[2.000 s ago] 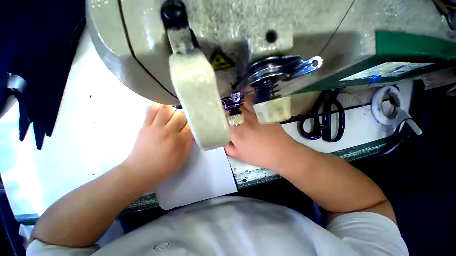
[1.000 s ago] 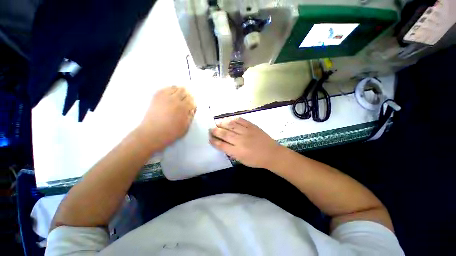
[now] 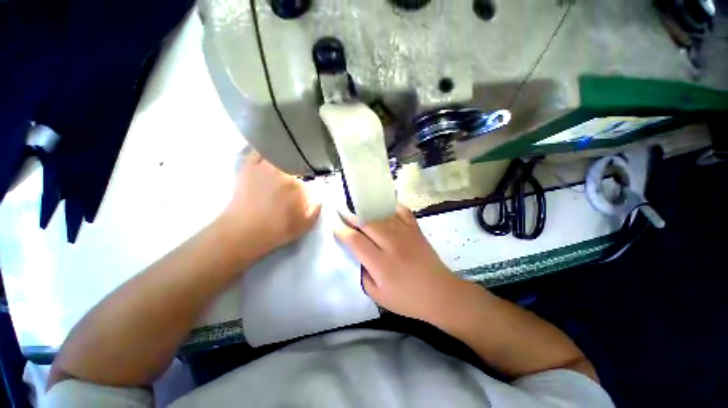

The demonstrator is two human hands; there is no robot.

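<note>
The white fabric piece [image 3: 299,291] lies flat on the table, its rounded end over the front edge and its far end under the sewing machine head [image 3: 447,56]. My left hand [image 3: 271,199] lies on its left side, fingertips partly hidden by the head. My right hand [image 3: 399,255] presses on its right edge, fingers partly behind the cream take-up guard [image 3: 363,159]. A thin dark line shows along the piece's right edge. The needle area is hidden behind the guard.
Black-handled scissors [image 3: 513,209] and a white tape roll [image 3: 608,185] lie to the right. Dark cut pieces [image 3: 80,103] with pointed ends lie at the left. A green panel [image 3: 607,119] is on the machine front. The table's green front edge [image 3: 543,263] runs below.
The view has moved closer to the machine head since one second ago. My hands stay on the white piece; my right hand's fingers now reach behind the guard in the view.
</note>
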